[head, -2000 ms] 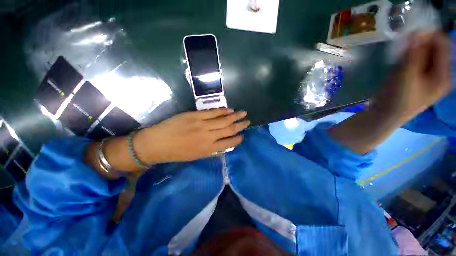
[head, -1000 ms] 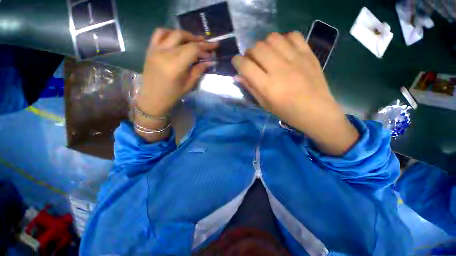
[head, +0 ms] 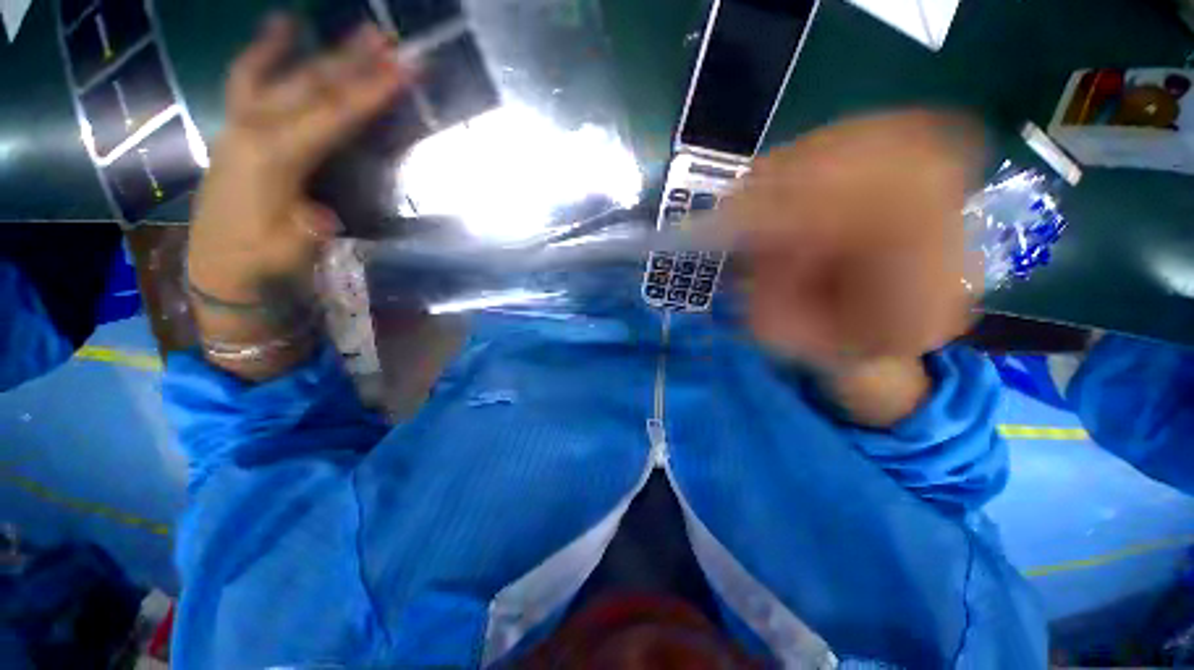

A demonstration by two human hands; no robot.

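An open flip phone lies in front of me, with its black screen half (head: 746,72) away from me and its white keypad half (head: 684,236) near my smock. My left hand (head: 269,170) is at the left, blurred, fingers apart, over the edge of a sheet of black films (head: 452,79). The sheet's clear backing glares white (head: 517,170). My right hand (head: 864,236) is strongly blurred beside the keypad, fingers curled and partly overlapping the phone's side; whether it holds something is unclear. A blurred clear band stretches between both hands, across the keypad.
Another strip of black films (head: 131,111) lies at the far left. Right of my right hand are a crumpled clear and blue film heap (head: 1019,229), a small white stick (head: 1051,153) and a white box with a picture (head: 1126,118). A white card (head: 921,13) is at the top edge.
My hands were close together over the film sheet; they are now wide apart, left hand leftward, right hand rightward. The phone now shows nearer the middle, with its keypad uncovered.
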